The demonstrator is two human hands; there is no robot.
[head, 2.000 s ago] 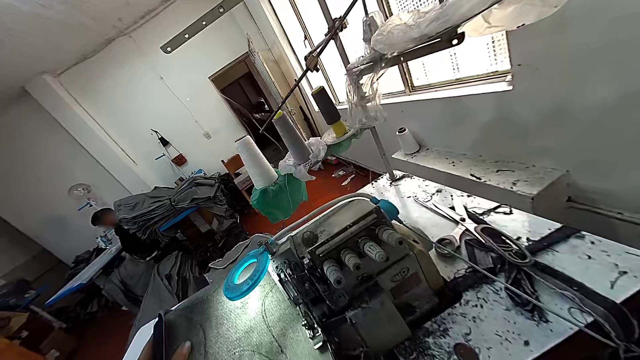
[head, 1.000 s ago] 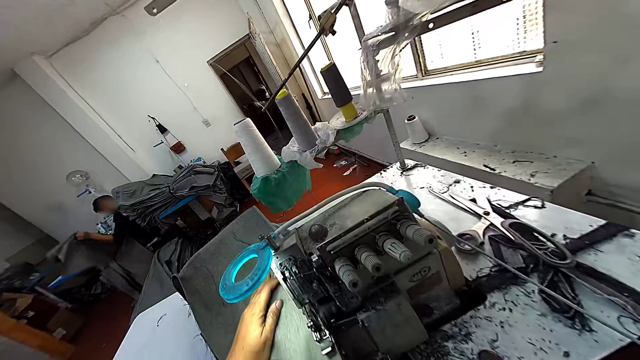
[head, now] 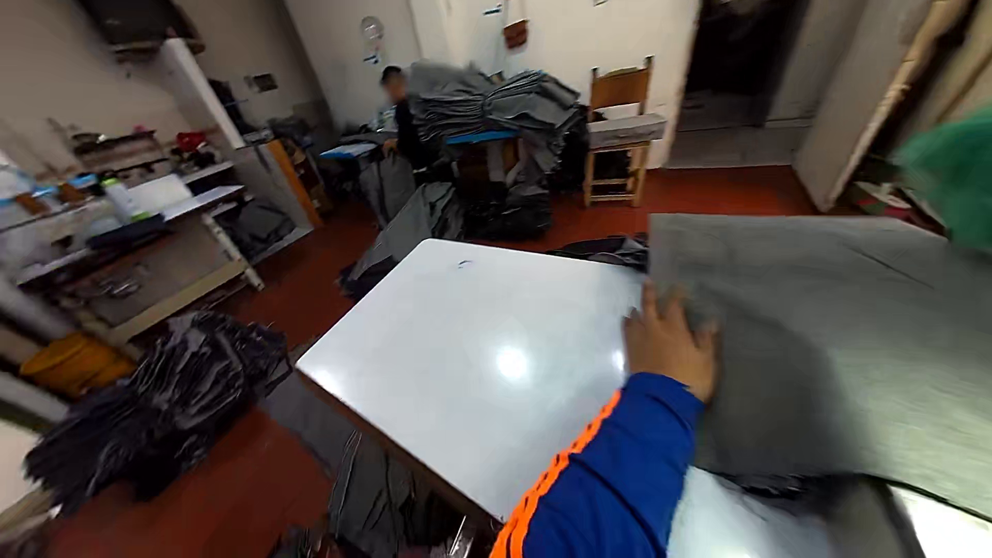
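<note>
My left hand (head: 670,341), in a blue sleeve with an orange stripe, lies with spread fingers at the left edge of a grey fabric piece (head: 837,333). The palm faces down, and it cannot be told whether the fingers press the cloth or the tabletop. Beneath the cloth and to its left is a white glossy tabletop (head: 465,333). The fabric spreads over the right part of the table, with a dark curved shadow on it beside my hand. My right hand is out of view.
Bundles of dark cloth (head: 170,395) lie on the floor at left. Behind the table are a stack of grey fabric (head: 496,105), a wooden chair (head: 620,132) and a seated person (head: 403,116). Green netting (head: 953,178) hangs at the right edge. A cluttered workbench (head: 178,279) stands at far left.
The view has swung far left, leaving the overlock sewing machine and scissors out of frame. My left hand, by the machine's blue ring light one second ago, is now at the fabric's left edge.
</note>
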